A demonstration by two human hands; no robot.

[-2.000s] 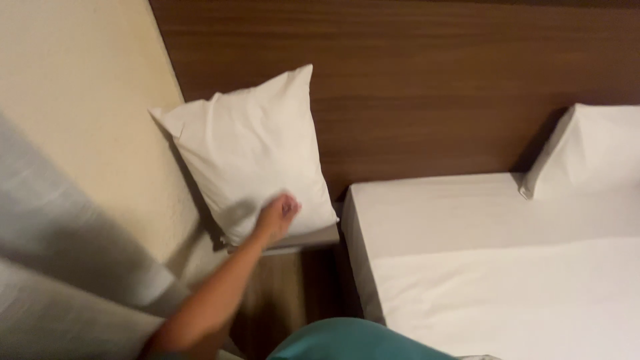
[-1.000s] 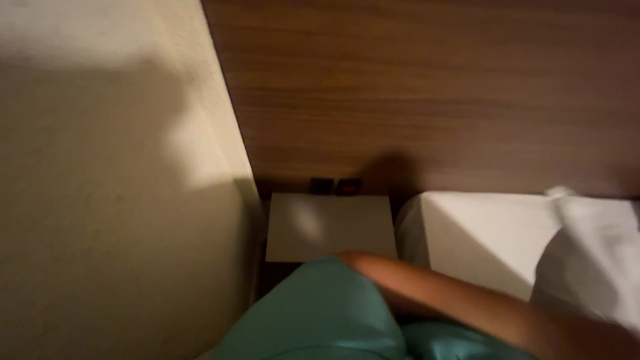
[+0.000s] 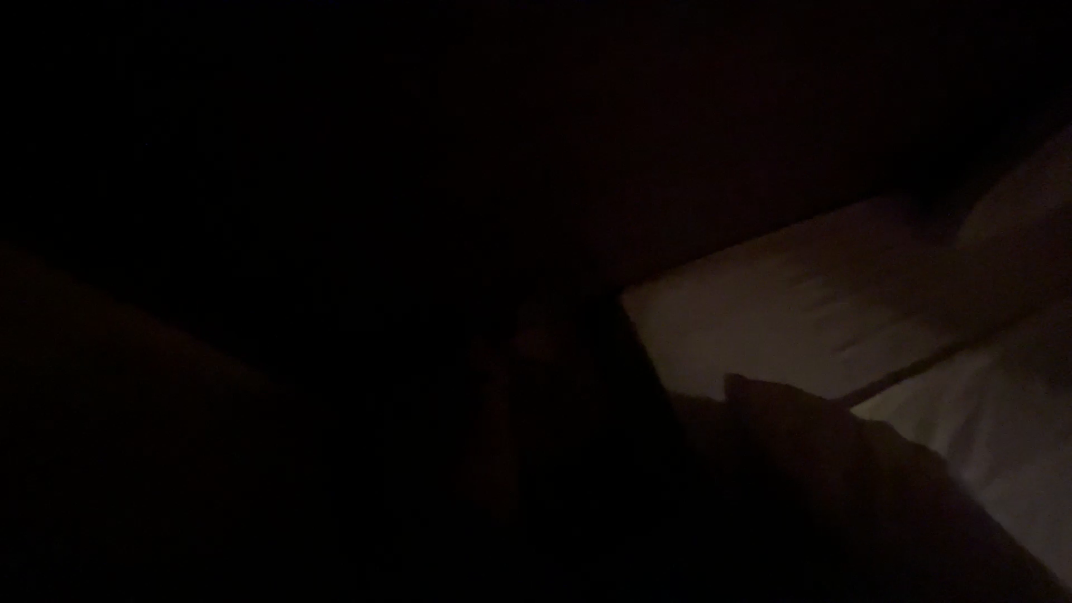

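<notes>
The view is very dark. At the lower right, a shadowed pillow with a pointed corner covers part of the white-sheeted bed. A faint skin-toned shape, possibly my left hand with its forearm below, shows left of the bed's corner. Its fingers and anything in them are lost in the dark. My right hand cannot be made out, and whether a hand holds the pillow is hidden.
Behind the bed rises the dark headboard. A pale rounded form, perhaps another pillow, lies at the right edge. A dark fold or gap crosses the bed covering. The wall at left is barely visible.
The scene has gone much darker, and the view has turned. A pillow that stood on the bedside surface two seconds ago was gone from there one second ago.
</notes>
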